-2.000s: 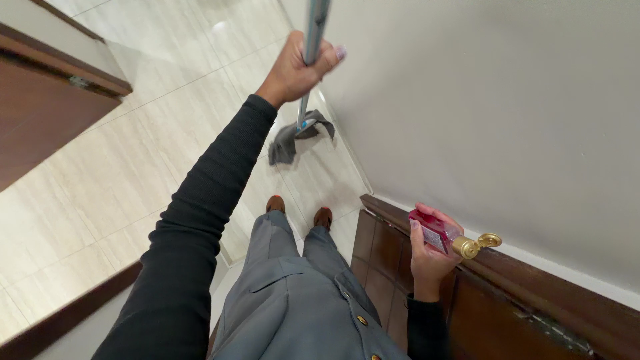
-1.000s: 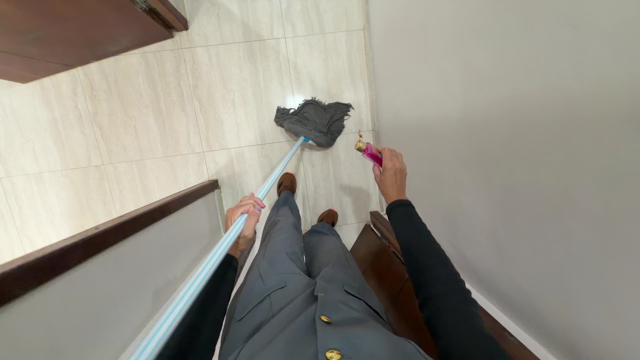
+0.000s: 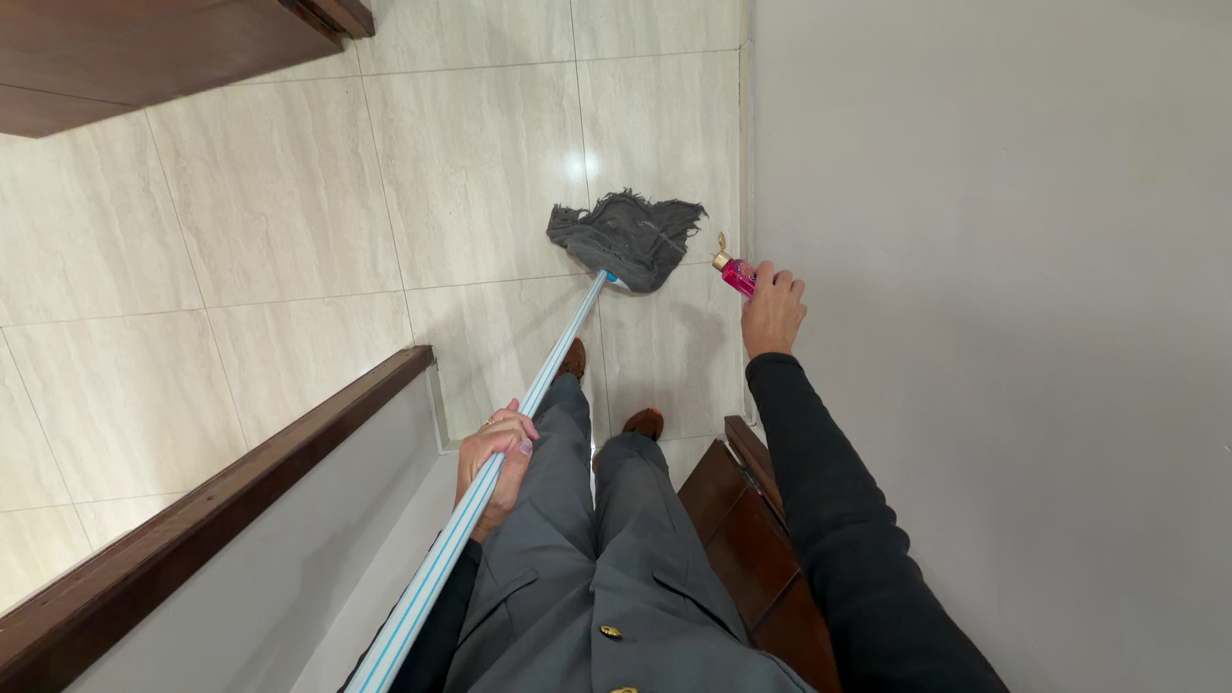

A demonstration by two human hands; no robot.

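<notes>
My left hand [image 3: 499, 464] grips a white mop handle [image 3: 568, 354] with blue stripes, which runs from the lower left up to the floor. At its far end a dark grey cloth mop head [image 3: 630, 239], frayed along its edges, lies spread on the tiles in front of my shoes. My right hand [image 3: 774, 310] is stretched out by the wall, closed around a small pink bottle [image 3: 738, 275]. The bottle's gold flip cap [image 3: 722, 246] stands open and points toward the mop head. Whether any liquid comes out cannot be seen.
Pale floor tiles [image 3: 472, 164] extend ahead and to the left. A grey wall [image 3: 991, 192] rises on the right, close to my right arm. A low wall with a dark wooden edge [image 3: 250, 486] is on the left. Wooden doors stand at the upper left [image 3: 164, 48] and lower right [image 3: 760, 568].
My left hand, raised on the handle two seconds ago, is now lower and nearer my body. My right hand has moved with the bottle from beside the lower right door to near the mop head.
</notes>
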